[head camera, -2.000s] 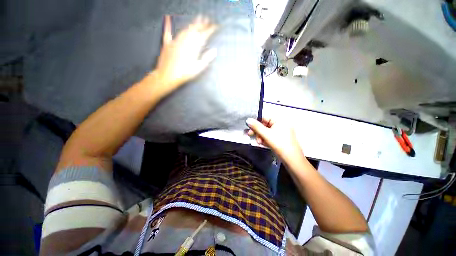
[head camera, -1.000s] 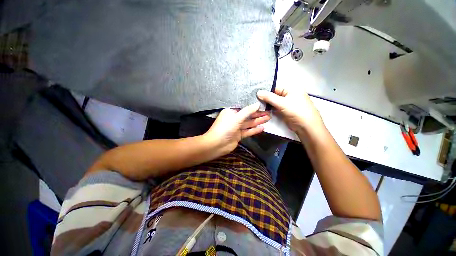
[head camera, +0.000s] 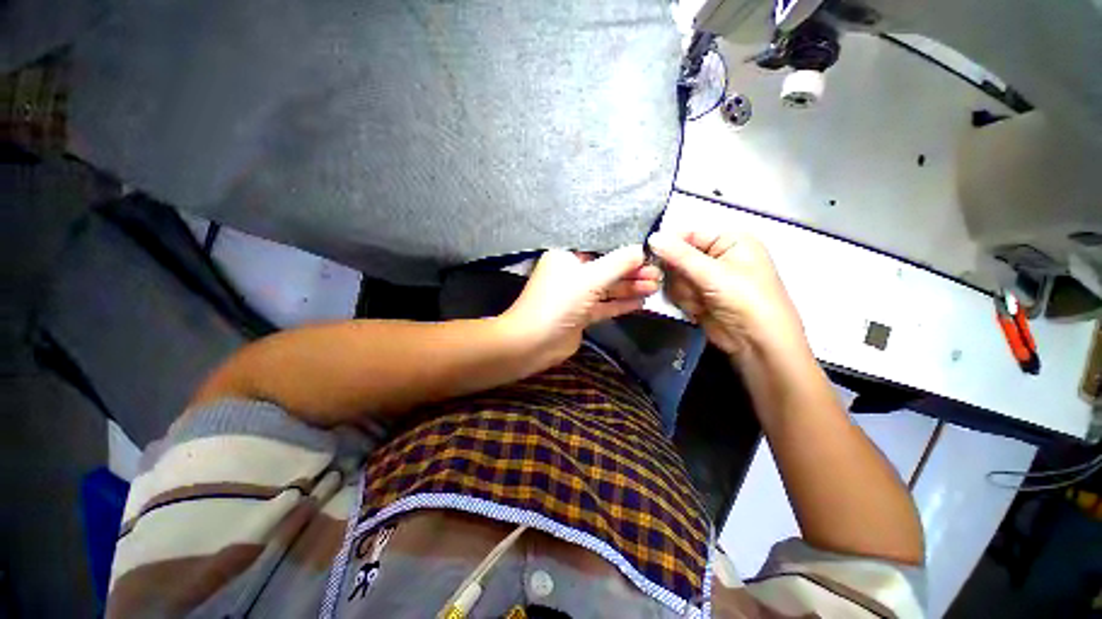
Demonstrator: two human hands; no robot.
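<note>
A large grey garment panel (head camera: 423, 133) covers the left of the table, its dark right edge running up to the needle area of the white sewing machine (head camera: 894, 133). My left hand (head camera: 574, 302) and my right hand (head camera: 719, 284) meet at the panel's near right corner. Both pinch the cloth edge between thumb and fingers. The fingertips hide the exact corner. The presser foot area (head camera: 699, 73) is small and partly hidden at the top.
Orange-red thread snips (head camera: 1018, 333) lie on the white table edge (head camera: 834, 296) at the right. More dark grey cloth (head camera: 133, 327) hangs at the left. The checked apron (head camera: 532, 447) covers my lap. A white cable hangs at the lower right.
My left hand came down from the top of the panel to its near corner, joining my right hand. Since then both hands have shifted slightly right, and the fingers have closed together at the edge.
</note>
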